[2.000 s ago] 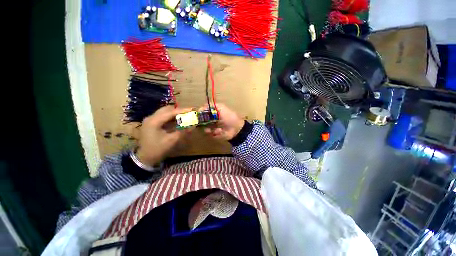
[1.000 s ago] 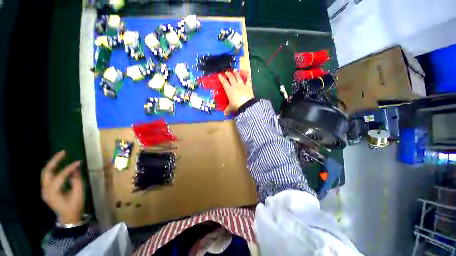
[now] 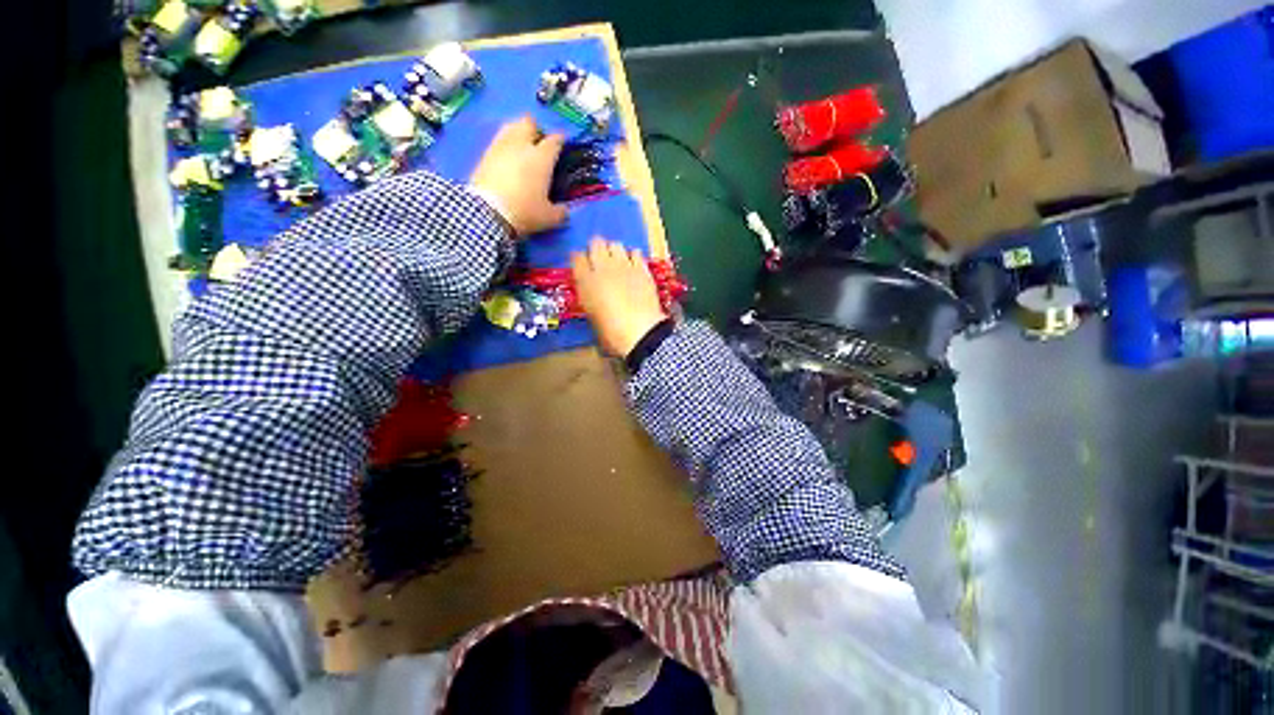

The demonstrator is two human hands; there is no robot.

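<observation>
My left hand is at the left edge of a pile of black lead wires on the blue sheet; whether its fingers grip any wires cannot be told. My right hand lies over a pile of red lead wires at the sheet's lower right, its fingers on the wires; a grip cannot be told. A circuit board lies just left of my right hand. Several more circuit boards lie on the sheet, some partly hidden by my left sleeve.
A second red wire pile and black wire pile lie on the cardboard. To the right are bundled red wires, a black fan, a blue soldering gun with orange trigger and a cardboard box.
My left hand has moved from the far left to the black wires. My right hand remains at the red wires, which now lie lower on the sheet. The view has shifted.
</observation>
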